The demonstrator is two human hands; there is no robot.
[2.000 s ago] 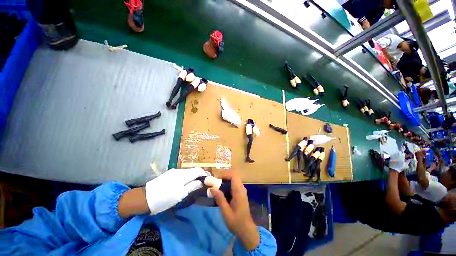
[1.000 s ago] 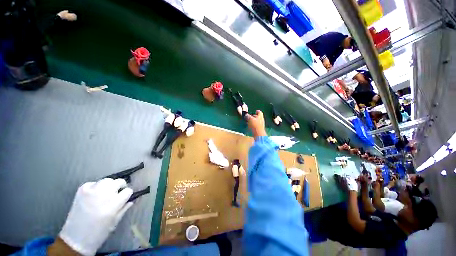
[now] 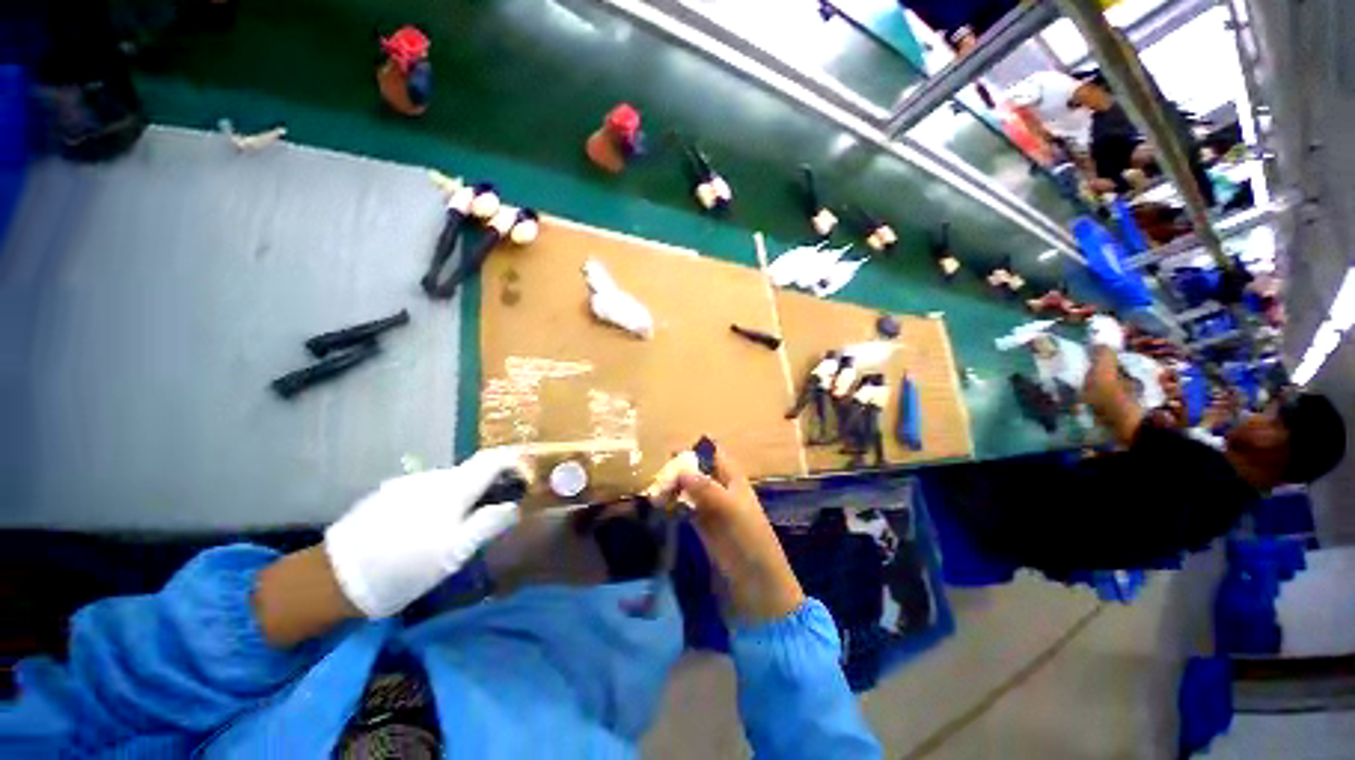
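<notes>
My left hand point(image 3: 424, 532), in a white glove, holds a black limb point(image 3: 508, 487) at the cardboard's near edge; the glove hides most of it. My bare right hand point(image 3: 724, 502) holds an assembled limb with a pale end point(image 3: 679, 471), its dark, blurred length hanging down. The hands are apart, with a small round whitish pot point(image 3: 568, 477) between them. Two loose black limbs point(image 3: 339, 354) lie on the grey mat point(image 3: 164, 297).
On the cardboard point(image 3: 699, 327) lie a white tissue point(image 3: 614, 302), a short dark stick point(image 3: 755, 337), several assembled limbs point(image 3: 844, 404) and a blue tool point(image 3: 910, 413). Two red-topped parts point(image 3: 404, 70) and more limbs lie on the green belt. A person point(image 3: 1122, 475) sits at right.
My left hand has drawn back from the mat with a black limb. My right hand has come back from the belt, leaving a limb pair there, and now holds the assembled limb from the cardboard.
</notes>
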